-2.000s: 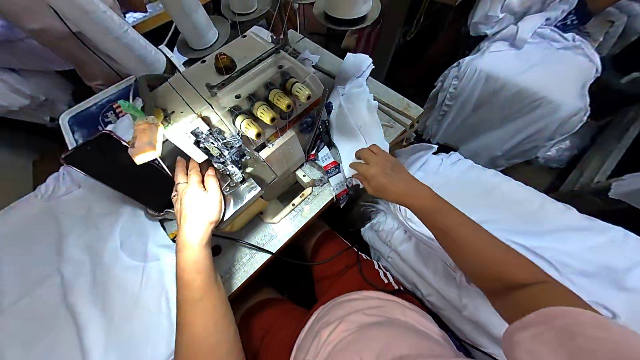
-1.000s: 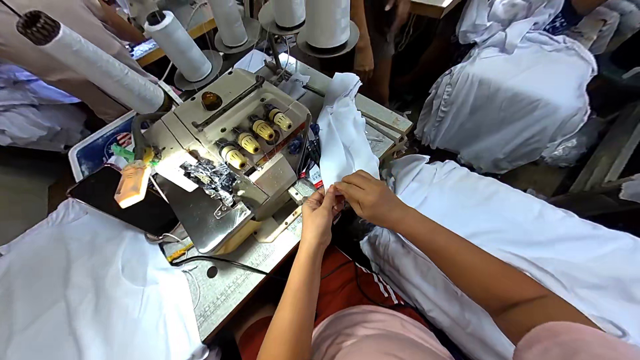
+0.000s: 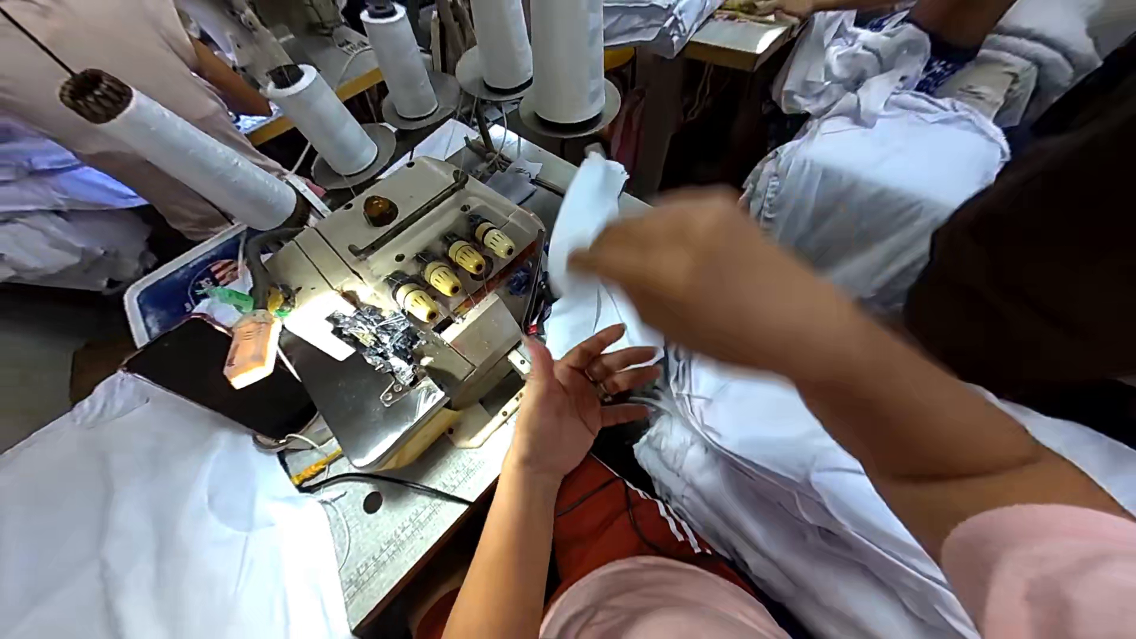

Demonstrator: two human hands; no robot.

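An overlock sewing machine [image 3: 426,257] with yellow tension dials stands on the work table, its lamp lit at the left. My left hand [image 3: 572,399] is held palm up with fingers spread beside the machine's front right corner, holding nothing. Blurred by motion, my right hand [image 3: 683,266] is raised over the strip of white fabric [image 3: 581,222] lying right of the machine; whether it grips anything cannot be made out. White cloth [image 3: 781,426] is heaped to the right of my lap, and more white fabric [image 3: 142,524] spreads over the left side.
Thread cones [image 3: 568,62] stand behind the machine. A dark phone-like slab [image 3: 222,373] lies left of it, near a blue tray [image 3: 177,288]. A black cable [image 3: 390,480] crosses the table's front. Other people and a white cloth pile [image 3: 852,186] are farther back.
My left hand was on the machine's left front, then met my right hand at the fabric strip. Now the hands are apart, the left palm up and the right raised.
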